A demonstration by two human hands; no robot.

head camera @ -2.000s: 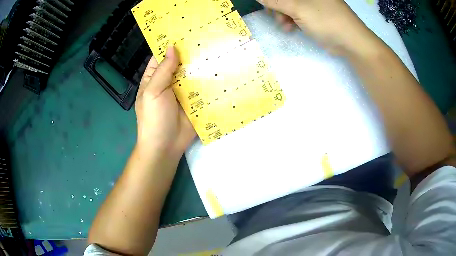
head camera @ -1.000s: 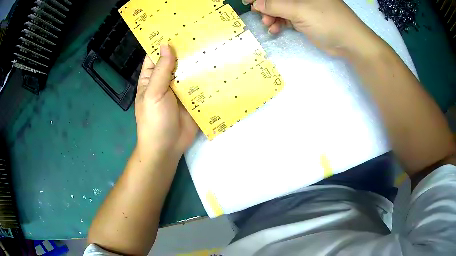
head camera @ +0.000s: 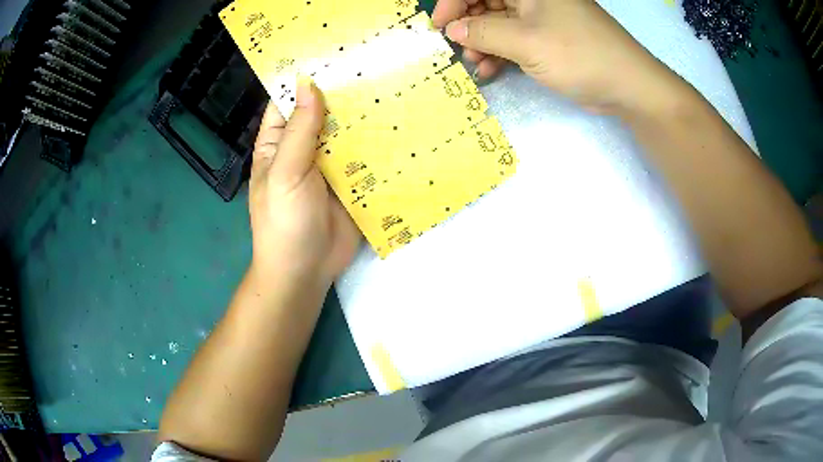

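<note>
My left hand (head camera: 302, 189) holds a yellow PCB panel (head camera: 388, 135) by its left side, thumb on top, fingers underneath. The panel is tilted over the white foam sheet (head camera: 577, 198), and its top end is cut off by the picture's edge. My right hand (head camera: 514, 41) is at the panel's upper right, its thumb and forefinger pinched together close to the notched edge. Whether a small component is between the fingertips cannot be made out.
A component pile (head camera: 720, 25) lies at the foam sheet's far right corner. A black rack (head camera: 203, 135) lies behind my left hand. A loaded rack of pale boards (head camera: 72, 72) stands at upper left. Yellow tape strips (head camera: 590, 300) mark the foam's near edge.
My right hand has come left and down to the panel's notched edge. The panel has shifted slightly in my left hand, which still holds it.
</note>
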